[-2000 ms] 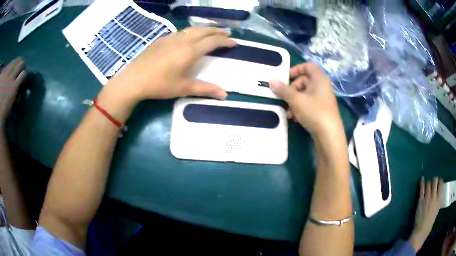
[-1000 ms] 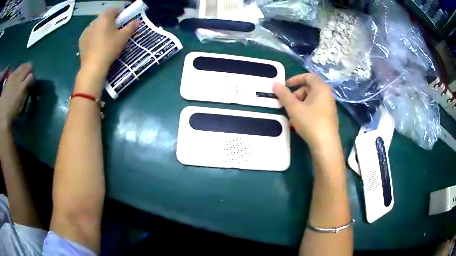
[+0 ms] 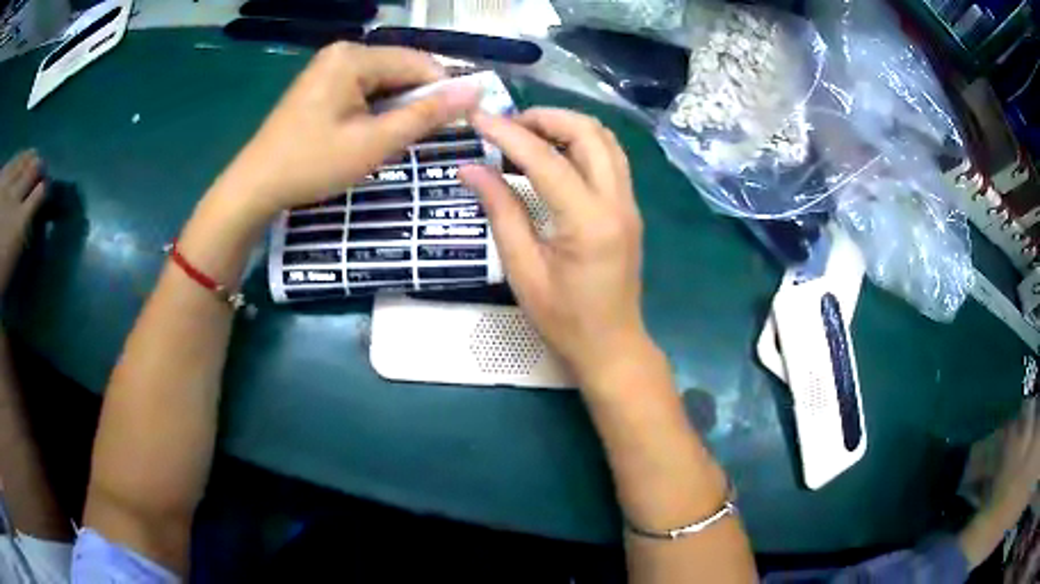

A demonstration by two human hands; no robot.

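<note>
The label sheet (image 3: 382, 234), white with columns of small black labels, lies over the two white housings in front of me. My left hand (image 3: 354, 126) holds its upper edge. My right hand (image 3: 565, 217) is at the sheet's upper right corner, thumb and index finger apart; whether it holds a label is too small to tell. The near housing (image 3: 456, 342) shows its lower part with the round patch of holes; its window is mostly covered. The far housing (image 3: 531, 205) shows only a small part between sheet and right hand.
White housings with a dark window (image 3: 819, 388) lean at the right, another (image 3: 80, 48) lies far left. Black lens strips (image 3: 456, 45) lie along the far edge. A clear bag of off-white pieces (image 3: 747, 86) is upper right. Other people's hands show at both sides.
My left hand has brought the label sheet from the left over the housings. My right hand has moved left and up from the far housing to the sheet's corner.
</note>
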